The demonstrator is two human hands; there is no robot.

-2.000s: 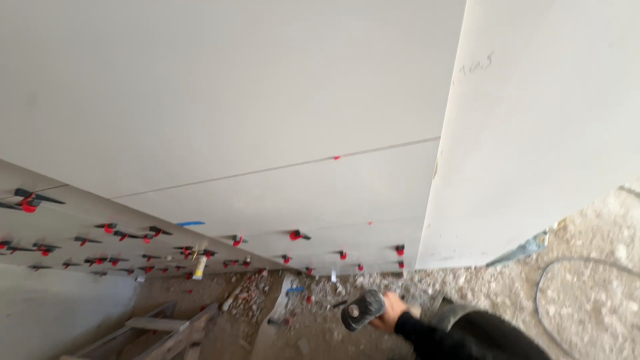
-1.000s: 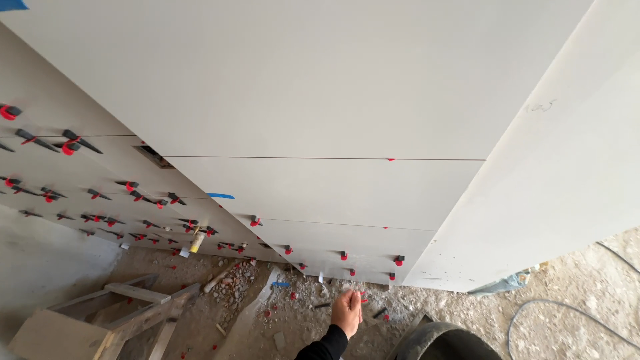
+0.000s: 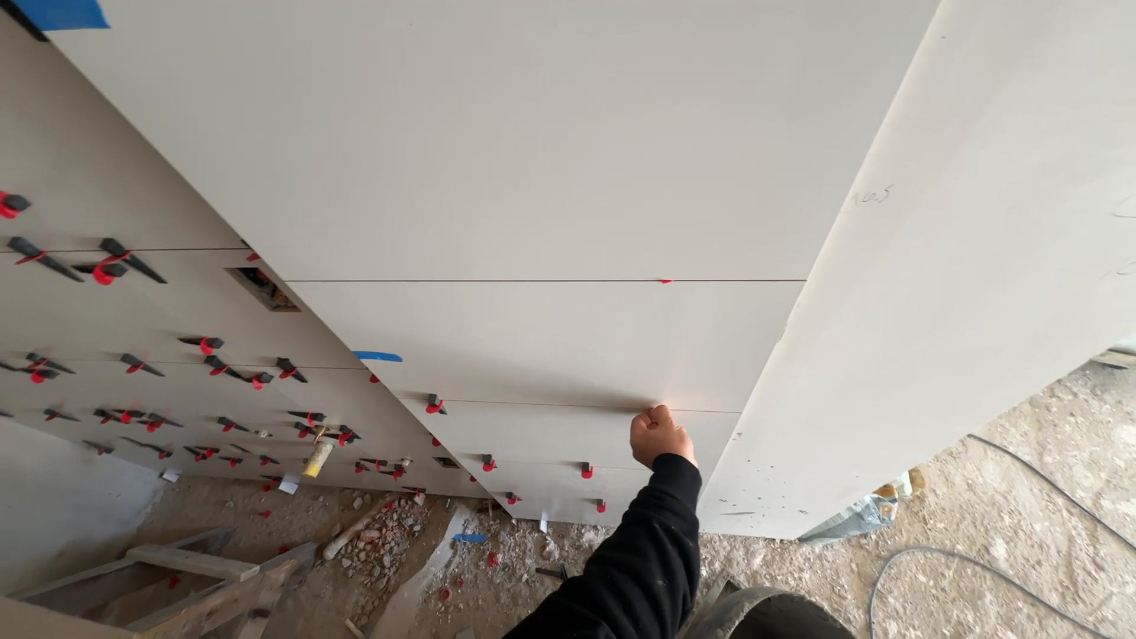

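Observation:
My left hand (image 3: 662,435), in a black sleeve, is closed against the lower wall panels (image 3: 550,435), at the thin joint near their right edge. Whether something small is between its fingers is hidden. My right hand is out of view. Red tile-levelling clips with black wedges stand in the panel joints; one (image 3: 587,470) is left of and below my hand, another (image 3: 435,404) farther left on the same joint. A small red clip tab (image 3: 666,281) shows in the joint above. Strips of blue tape (image 3: 378,357) stick to the panel edge.
Many more wedges (image 3: 133,257) cover the left wall, which has a rectangular cut-out (image 3: 264,289). A wooden trestle (image 3: 191,563) stands lower left. Rubble (image 3: 382,541) lies on the floor. A bucket (image 3: 772,612) is at the bottom, with a cable (image 3: 976,565) to its right.
Two seconds ago a hand held what looks like a black mallet low by the bucket; it is out of view now. One second ago my left hand held something red lower down; it has risen to the joint.

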